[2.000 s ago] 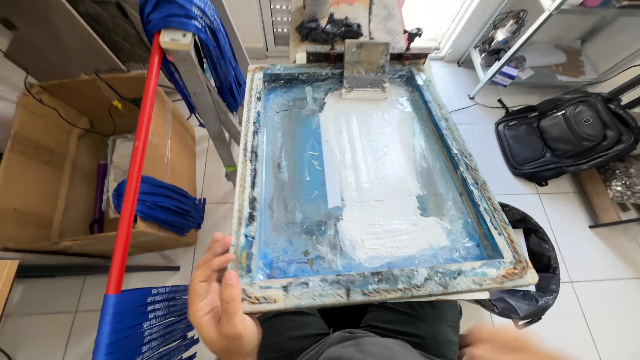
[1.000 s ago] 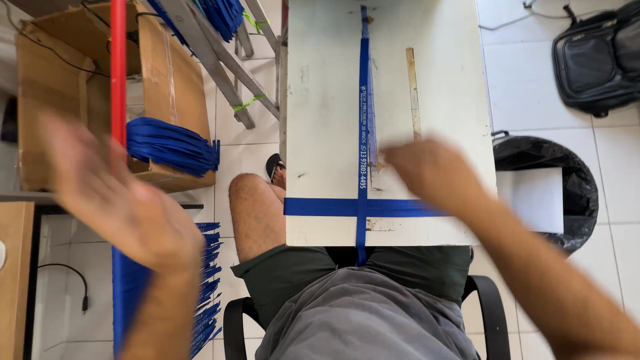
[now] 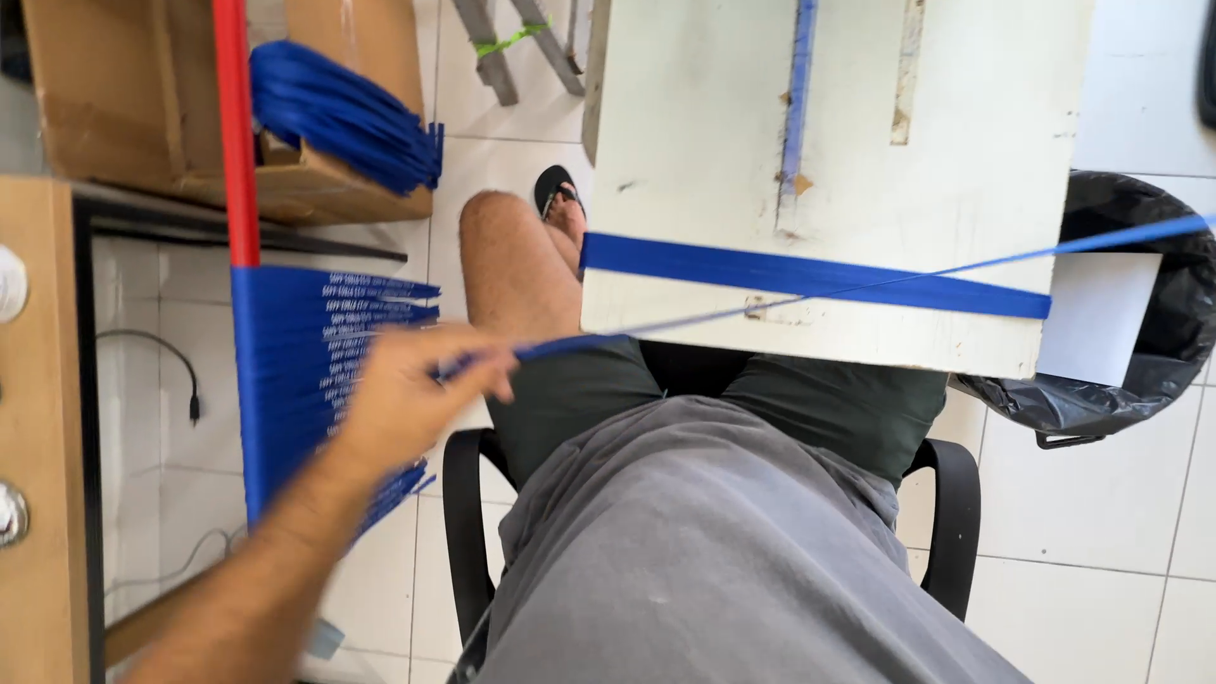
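My left hand [image 3: 423,389], slightly blurred, pinches one end of a thin blue ribbon [image 3: 703,321]. That ribbon stretches up to the right, across the front of a white board [image 3: 703,142], and leaves the frame at the right edge. My right hand is out of view. A wider blue band [image 3: 817,275] lies crosswise on the board near its front edge. Farther up, a narrow blue strip [image 3: 798,95] runs lengthwise on the board. Beside my left forearm, many printed blue ribbons [image 3: 294,380] hang from a red bar [image 3: 237,133].
A cardboard box [image 3: 104,104] with a bundle of blue ribbons [image 3: 332,114] stands at the upper left. Ladder legs [image 3: 489,57] are beyond my knee. A bin with a black bag [image 3: 1111,399] adjoins the board's right side. A wooden tabletop [image 3: 38,399] is at the far left.
The framed printing screen seen first no longer covers the board. The printed ribbon that lay lengthwise on the board is off that spot, and a ribbon is now stretched from my left hand. My right hand has left view.
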